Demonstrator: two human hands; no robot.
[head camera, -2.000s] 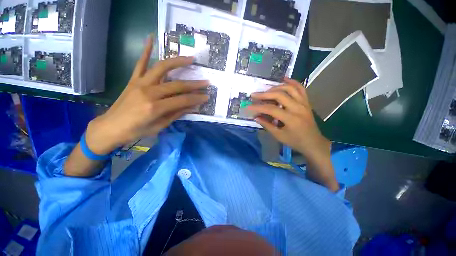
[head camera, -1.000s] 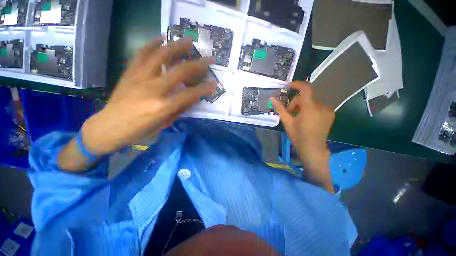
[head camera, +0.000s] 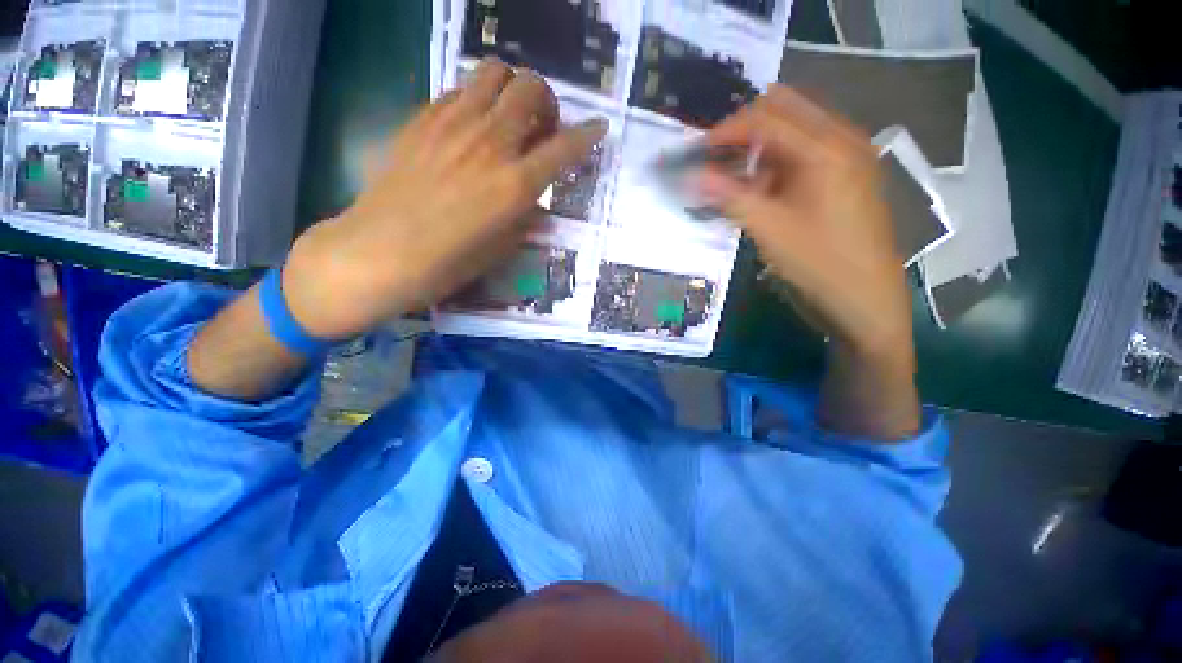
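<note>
A white blister tray (head camera: 519, 320) with two columns of pockets lies in front of me. Circuit boards with a green patch (head camera: 655, 301) lie in its near pockets; black-faced boards (head camera: 538, 39) lie in the far ones. My right hand (head camera: 810, 194) holds a blurred circuit board (head camera: 694, 171) over the right column's pocket, second from the near edge. My left hand (head camera: 447, 194), with a blue wrist band, is over the left column; a board (head camera: 577, 175) shows partly beneath its fingers. Whether it grips that board is hidden.
A thick tray stack (head camera: 223, 194) with green-patched boards stands at left. Grey-brown adhesive sheets (head camera: 894, 91) with white borders lie at right on the green mat (head camera: 1024, 279). Another tray stack (head camera: 1115, 285) is at the far right. A blue bin (head camera: 39, 376) is below left.
The near-right board sits lower in view, its green patch toward the near side. My right hand has moved up with a board in it. My left hand has moved slightly up; the tray view has shifted down.
</note>
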